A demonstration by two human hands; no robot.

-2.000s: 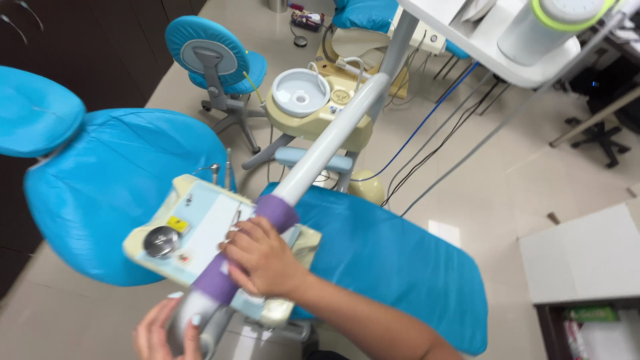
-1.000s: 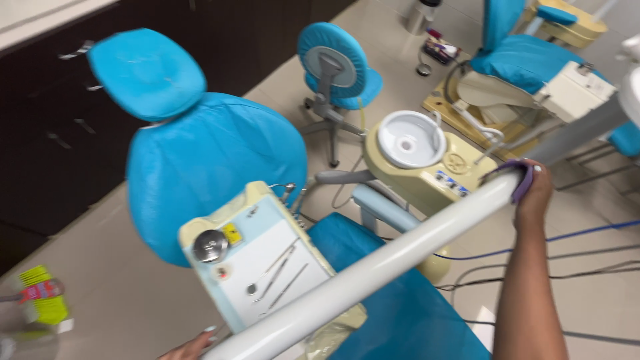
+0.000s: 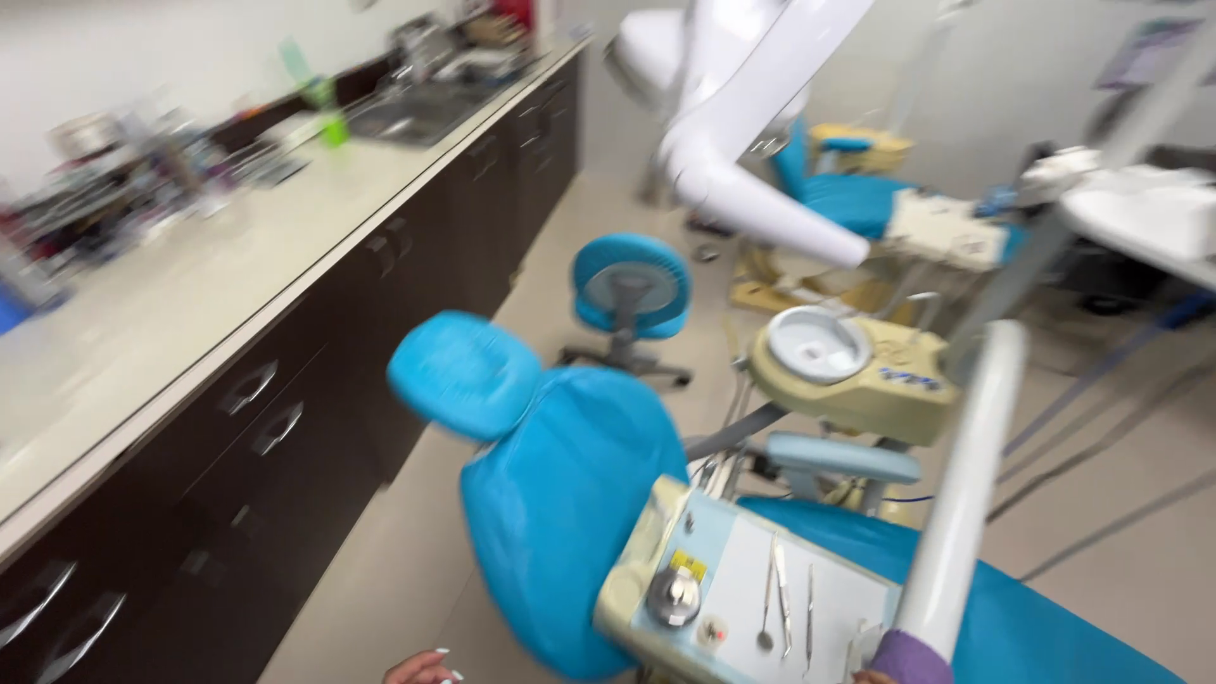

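Note:
Only the fingers of my left hand (image 3: 420, 669) show at the bottom edge, left of the dental chair's backrest, with nothing seen in them. Fingertips of my right hand (image 3: 870, 676) press at the purple cloth (image 3: 910, 657), which wraps the lower end of a white tubular arm (image 3: 964, 494); the rest of that hand is out of view. Beside the cloth lies the instrument tray (image 3: 741, 589), bearing a mouth mirror (image 3: 766, 638), tweezers (image 3: 783, 598), a thin probe (image 3: 809, 617) and a round metal container (image 3: 674, 597). Under them stretches the blue dental chair (image 3: 579, 503).
A cuspidor bowl (image 3: 819, 344) stands behind the chair, near a blue stool (image 3: 630, 285). Dark cabinets (image 3: 313, 418) under a cluttered counter (image 3: 218, 275) run along the left. A white jointed arm (image 3: 741, 180) hangs ahead. Hoses (image 3: 1092, 456) trail over the floor at right.
The view has swung widely toward the counter and sink. My right hand, earlier high on the tubular arm with the purple cloth, is now at its lower end.

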